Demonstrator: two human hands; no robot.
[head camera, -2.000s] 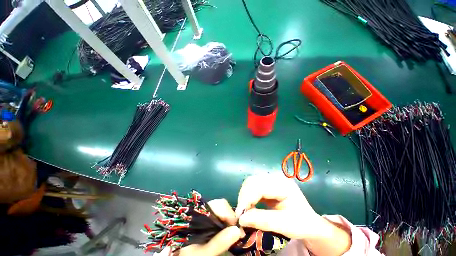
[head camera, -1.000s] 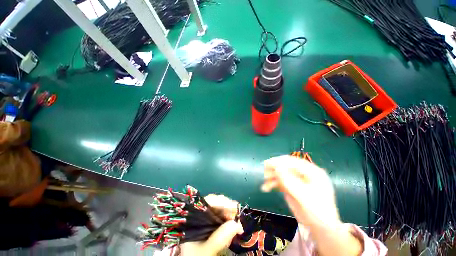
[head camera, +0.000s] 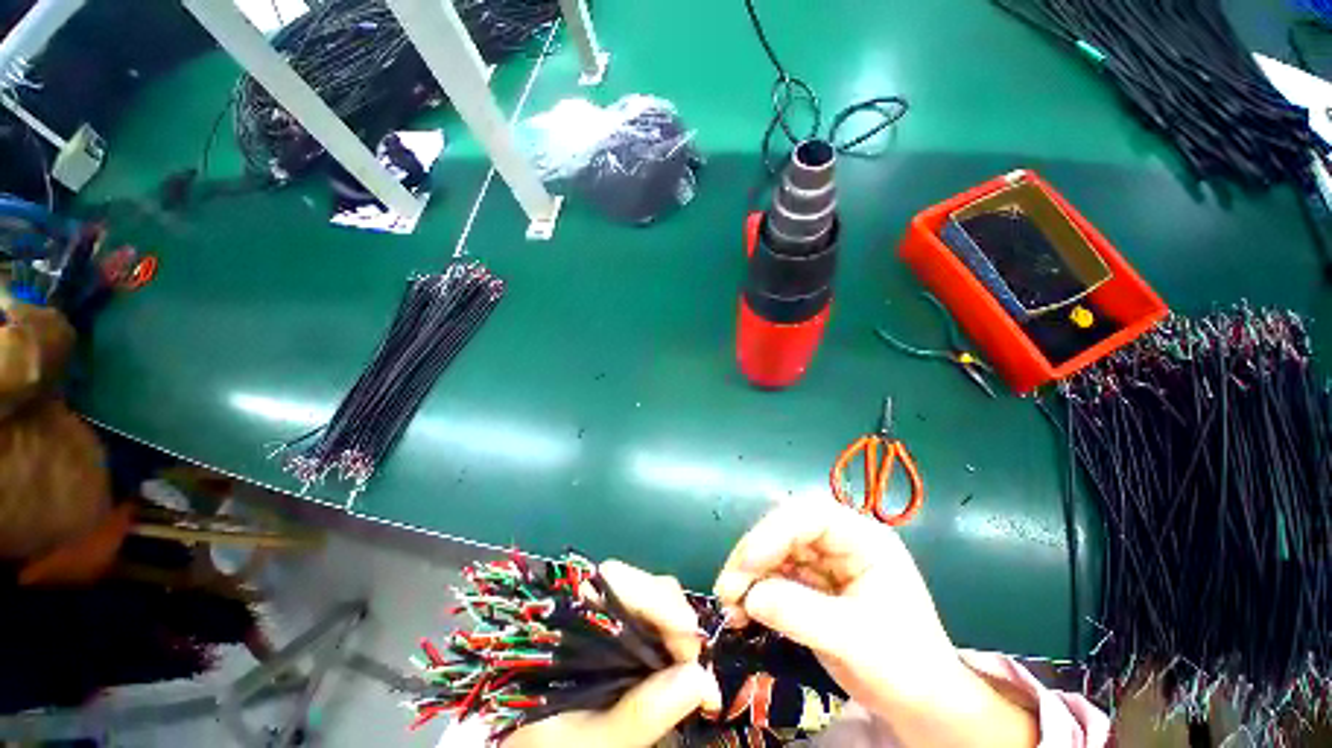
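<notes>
My left hand (head camera: 650, 680) is closed around a thick cable bundle (head camera: 570, 650) at the bottom centre, in front of the bench edge. The bundle's red, green and white wire ends fan out to the left. My right hand (head camera: 840, 585) is beside it, thumb and forefinger pinched together at a thin light wire end by the left fingertips. What exactly lies between the right fingertips is too small to tell. Orange-handled scissors (head camera: 878, 475) lie on the bench just above my right hand.
The red heat gun (head camera: 786, 314) stands nozzle up. Right of it are green-handled pliers (head camera: 942, 355), a red case (head camera: 1001, 329) and the wide cable stack (head camera: 1205, 497). A narrow bundle (head camera: 402, 373) lies left. Shelf legs (head camera: 475, 124) and a plastic bag (head camera: 636, 161) are behind. A person's sleeve (head camera: 51, 468) shows far left.
My right hand was at the left fingertips, moved away up and right over the scissors, and is now back at the left fingertips. The scissors are uncovered again. The left hand still holds the bundle.
</notes>
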